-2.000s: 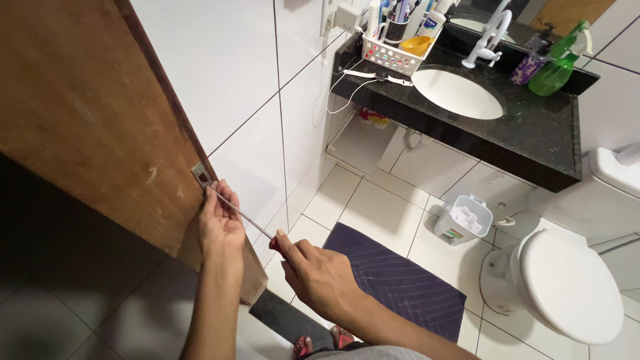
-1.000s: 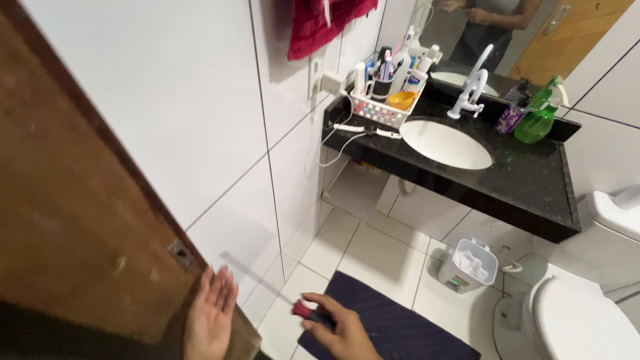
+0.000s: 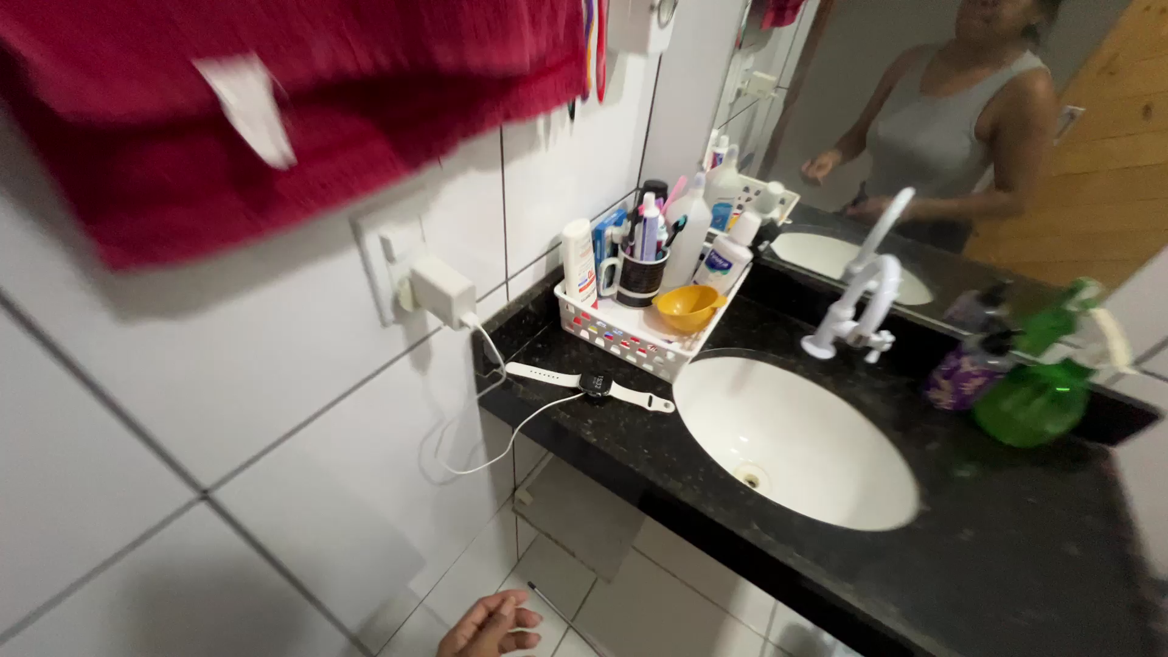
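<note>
My left hand [image 3: 493, 625] is at the bottom edge, its fingers loosely bent and a little apart, with nothing visible in them. Just right of it, the thin metal shaft of a screwdriver [image 3: 558, 613] rises from the bottom edge, its tip close to my fingers. The screwdriver's handle is out of view, and so is my right hand. Above, on the black stone countertop [image 3: 630, 456], a smartwatch with a white strap [image 3: 595, 384] lies on its white charging cable [image 3: 516, 436].
A white basket [image 3: 620, 345] of toiletries stands by the oval sink [image 3: 794, 447] and white faucet [image 3: 853, 319]. Right of them are a purple bottle [image 3: 967, 374] and green bottle [image 3: 1036, 401]. A charger [image 3: 443, 290] is plugged in below a red towel [image 3: 274, 119]. The mirror reflects a person.
The view has swung up toward the sink and towel; the wooden door edge has left it. My right hand, earlier holding the screwdriver's handle, is out of view. My left hand's fingers are more bent than before.
</note>
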